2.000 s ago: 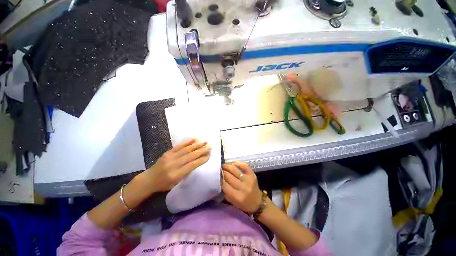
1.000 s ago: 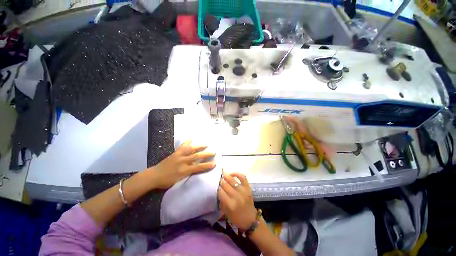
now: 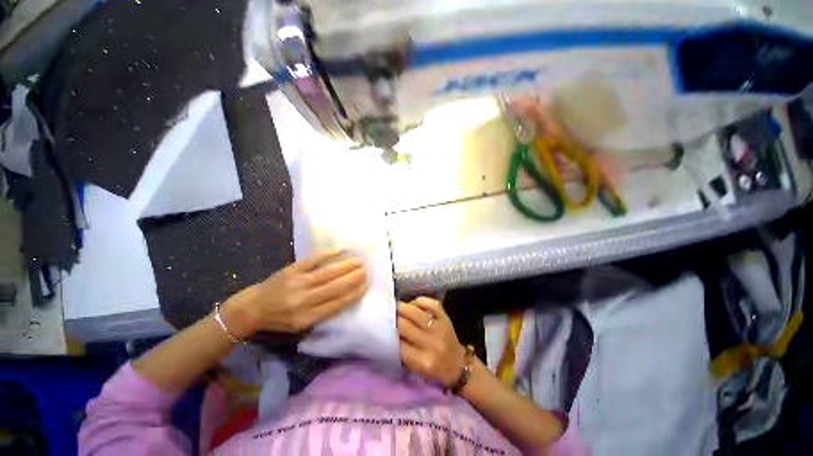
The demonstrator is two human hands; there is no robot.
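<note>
A garment panel (image 3: 343, 214) lies pale side up under the presser foot (image 3: 390, 150) of the lit sewing machine. Its dark speckled fabric (image 3: 214, 258) shows to the left, with a pale folded corner (image 3: 198, 165). My left hand (image 3: 312, 289) lies flat on the pale layer, fingers together, pressing it. My right hand (image 3: 428, 338) pinches the panel's right edge near the table's front edge, with fingers curled. The fingertips and what lies beneath them are partly hidden.
Green-handled scissors (image 3: 535, 183) and yellow-handled scissors (image 3: 570, 169) lie right of the needle. A small parts tray (image 3: 749, 160) is at the bed's right end. Dark fabric (image 3: 116, 80) is heaped at left. Pale cut pieces (image 3: 651, 356) hang below the table at right.
The panel has moved up towards the machine, and more dark fabric with a folded corner now shows at left. The hands stay on the panel. The view has tilted down and closer.
</note>
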